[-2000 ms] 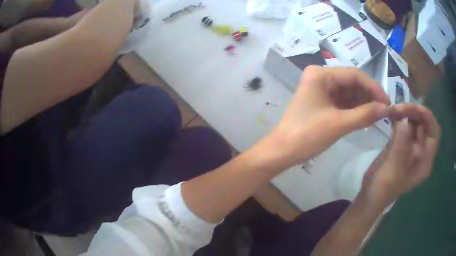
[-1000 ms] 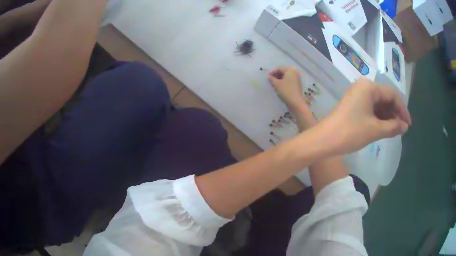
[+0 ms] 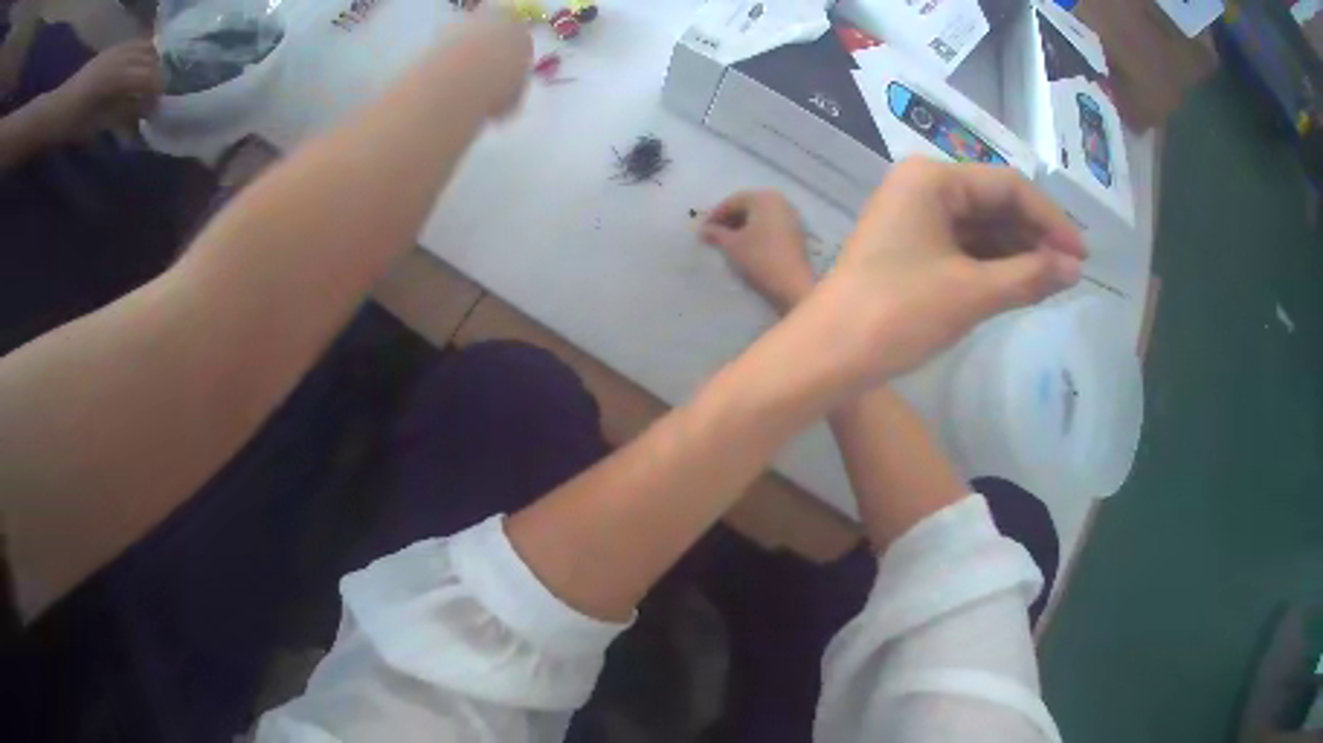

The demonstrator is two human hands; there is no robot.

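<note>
My left hand [image 3: 987, 240] is raised over the right side of the table, finger and thumb pinched on a thin metal pin [image 3: 1107, 288] that sticks out past the fingertips. My left forearm crosses above my right forearm. My right hand [image 3: 757, 247] is low at the white sheet, its fingertips closed at a small dark-headed piece [image 3: 694, 214]; only the dark head shows. A spiky pile of small black parts [image 3: 639, 160] lies up and left of it. The rows of pinned pieces are mostly hidden behind my hands and forearms.
White printed cartons [image 3: 813, 109] stand beyond my hands. A round translucent tub [image 3: 1066, 392] is at the right table end. A neighbour's forearm [image 3: 261, 276] reaches in from the left, near yellow, red and pink pieces [image 3: 575, 21]. Another person's hand [image 3: 119, 84] is by a clear plastic bag [image 3: 218, 51].
My hands have parted from where they met. My right hand has gone down to the dark-headed piece and closed at it. The neighbour's arm has reached further over the sheet. The view has shifted.
</note>
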